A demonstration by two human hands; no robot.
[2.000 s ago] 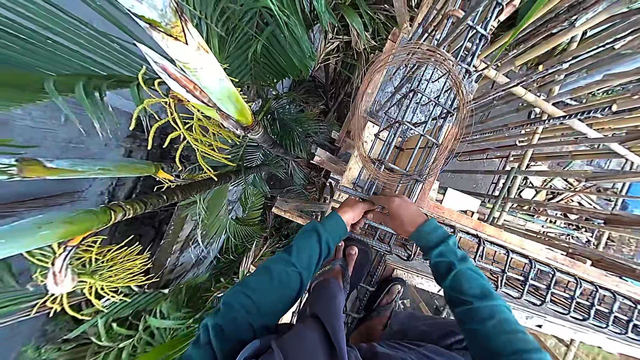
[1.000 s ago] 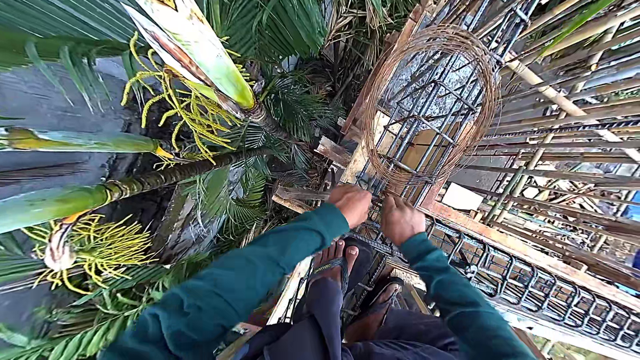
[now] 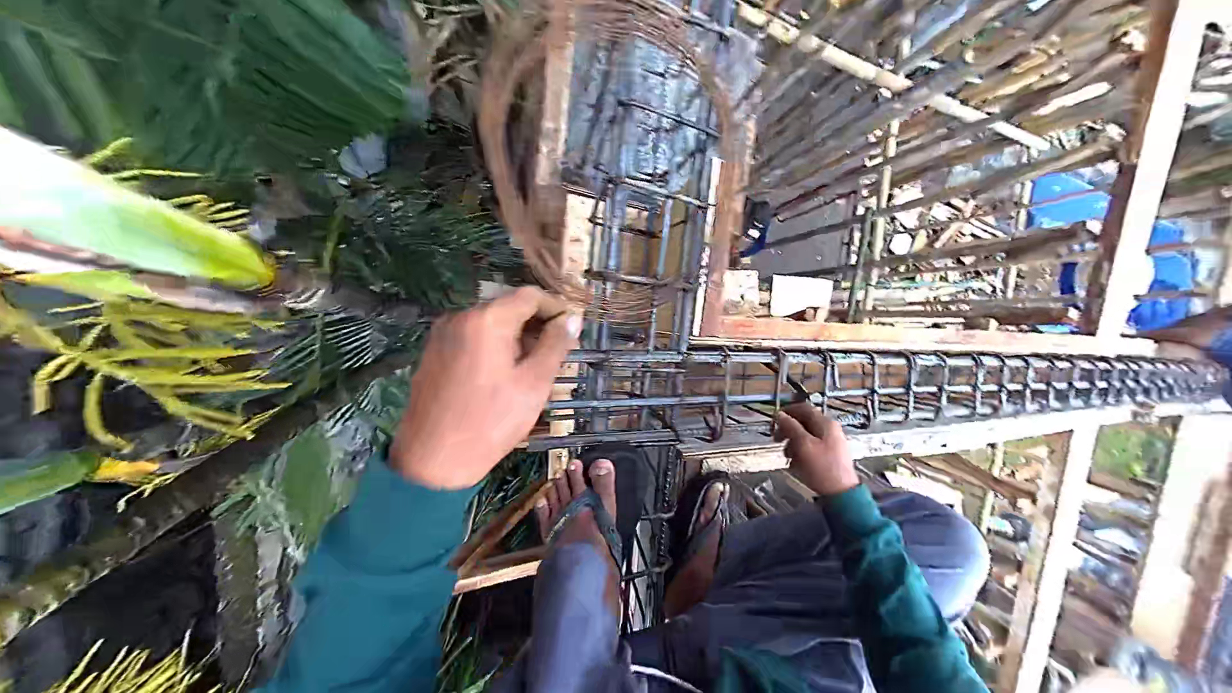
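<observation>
My left hand (image 3: 486, 385) has thumb and forefinger together at the lower left edge of a coil of thin brown tie wire (image 3: 505, 144); motion blur hides whether it grips a strand. The coil lies over the steel rebar cage (image 3: 640, 231) that runs away from me between boards. Lower and to the right, my right hand (image 3: 816, 445) is curled around a small dark tool (image 3: 801, 390), its end showing above the fingers. That hand is at the near edge of a second rebar cage (image 3: 924, 385), which runs off to the right.
My sandalled feet (image 3: 587, 500) stand beside the crossing of the cages. Palm fronds and yellow flower stalks (image 3: 144, 356) crowd the left. Bamboo poles (image 3: 885, 173) and a timber post (image 3: 1145, 164) stand on the right. Part of another person (image 3: 1193, 337) shows at the far right edge.
My hands were close together at the cage crossing; now they are apart, the left by the wire coil and the right over the right-hand cage. The view has turned noticeably.
</observation>
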